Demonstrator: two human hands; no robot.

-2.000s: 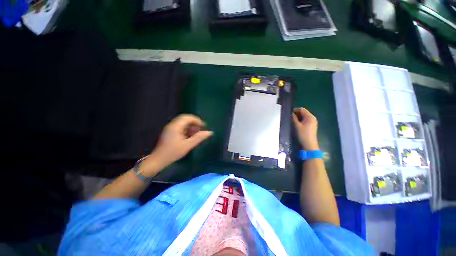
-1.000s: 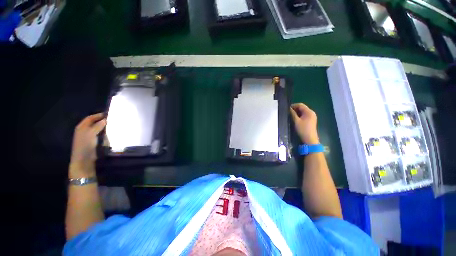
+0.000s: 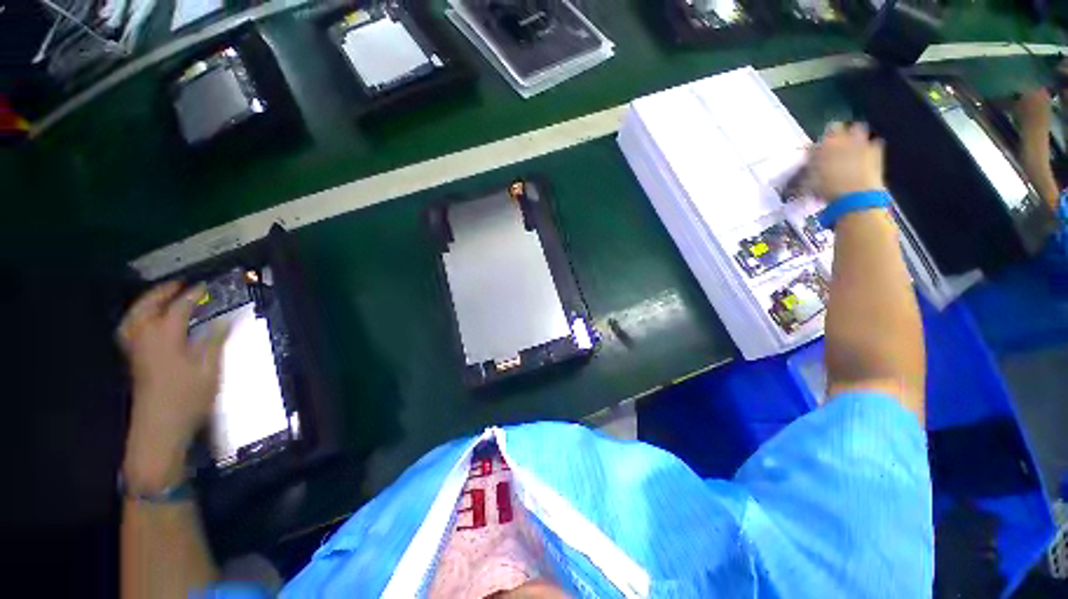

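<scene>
A tablet body (image 3: 506,287) with a large silver-grey panel lies on the green mat in front of me; no mainboard shows at its top end. A second tablet body (image 3: 252,380) lies at the left in a black foam carrier (image 3: 316,374), with a board with a yellow patch at its top. My left hand (image 3: 173,351), blurred, is over its left side, fingers apart. My right hand (image 3: 846,164) reaches into the white board tray (image 3: 691,140), fingertips at a dark mainboard (image 3: 799,184); whether they grip it is hidden by blur. More mainboards (image 3: 769,248) lie in nearer pockets.
Beyond the pale strip (image 3: 387,187) lie tablet bodies in black carriers (image 3: 217,100) and a clear tray stack (image 3: 527,47). A blue bin (image 3: 726,427) is below the white tray. Another person's hand (image 3: 1035,129) is at the right edge, beside another unit (image 3: 984,146).
The view has turned right. My right hand has left the middle tablet body and reached the white tray. My left hand has moved from the left unit's edge to over it.
</scene>
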